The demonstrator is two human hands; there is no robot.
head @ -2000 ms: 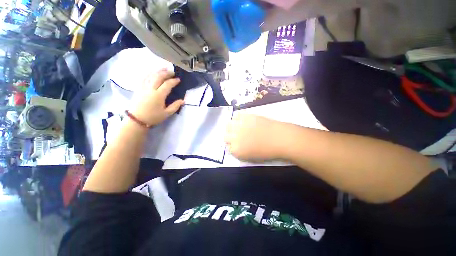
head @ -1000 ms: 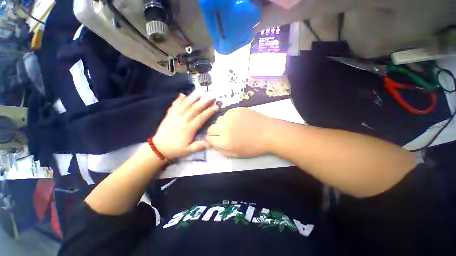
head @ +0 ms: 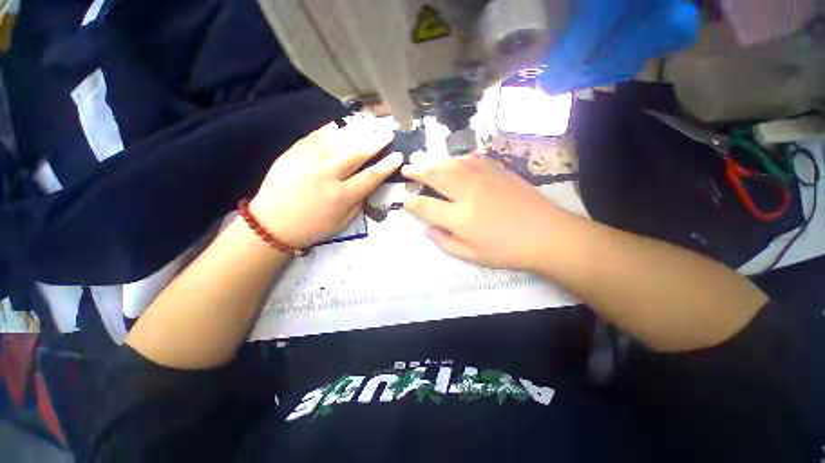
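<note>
A small strip with a pale face and dark edge (head: 351,237) lies partly under my left hand at the needle area. My left hand (head: 312,185) rests flat on it, fingers spread toward the needle. My right hand (head: 479,212) is just right of it, fingertips near dark cloth (head: 409,141) at the presser foot; whether it pinches the cloth is unclear. The needle point is washed out by glare. The sewing machine head (head: 353,54) hangs over my fingertips. A large dark garment panel (head: 172,194) lies left of my left hand.
A blue attachment (head: 620,45) is on the machine head. A bright smartphone (head: 535,110) lies behind the needle. Scissors with red and green handles (head: 758,188) lie on dark cloth (head: 633,172) at right. The white table edge with ruler marks (head: 407,303) runs before my shirt.
The view has moved closer to the machine head. My right hand has opened from a fist and reaches toward the needle. The pale-faced panels seen two seconds ago are replaced by dark cloth at left.
</note>
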